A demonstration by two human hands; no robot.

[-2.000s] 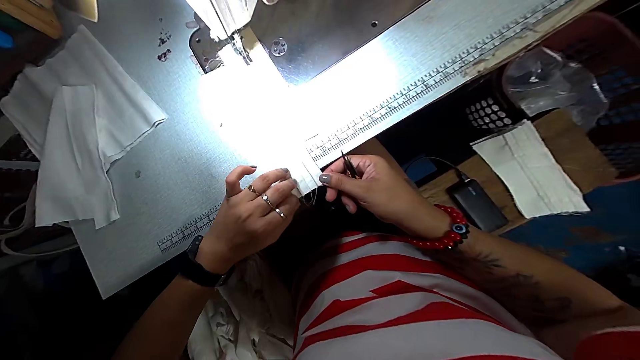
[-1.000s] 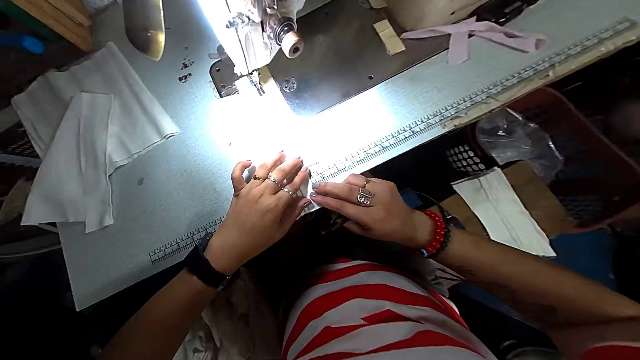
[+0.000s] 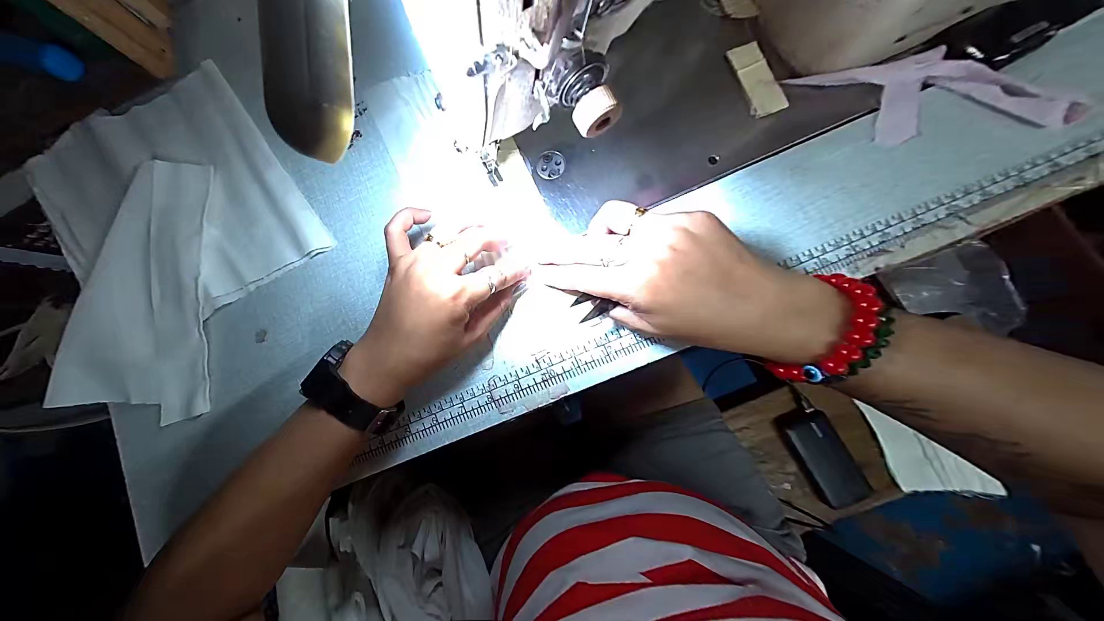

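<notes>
My left hand (image 3: pixel 444 289), with rings and a black watch, rests its fingertips on brightly lit white fabric (image 3: pixel 517 323) in front of the sewing machine's presser foot (image 3: pixel 491 164). The glare hides most of the fabric's outline. Close against it, my right hand (image 3: pixel 664 267) lies with its fingers pointing left on the fabric. Small dark thread snips (image 3: pixel 595 306) are held under its palm, their two points jutting out to the left. The sewing machine head (image 3: pixel 543 52) stands just beyond both hands.
White cloth pieces (image 3: pixel 181 233) lie at the left of the table. A printed ruler strip (image 3: pixel 517 388) runs along the front edge. A pink fabric strip (image 3: pixel 940 82) lies at the back right. Below the table's right side are a black power bank (image 3: pixel 824 457) and white cloth (image 3: pixel 927 453).
Both hands have moved from the table's front edge toward the presser foot. The view has shifted closer to the machine.
</notes>
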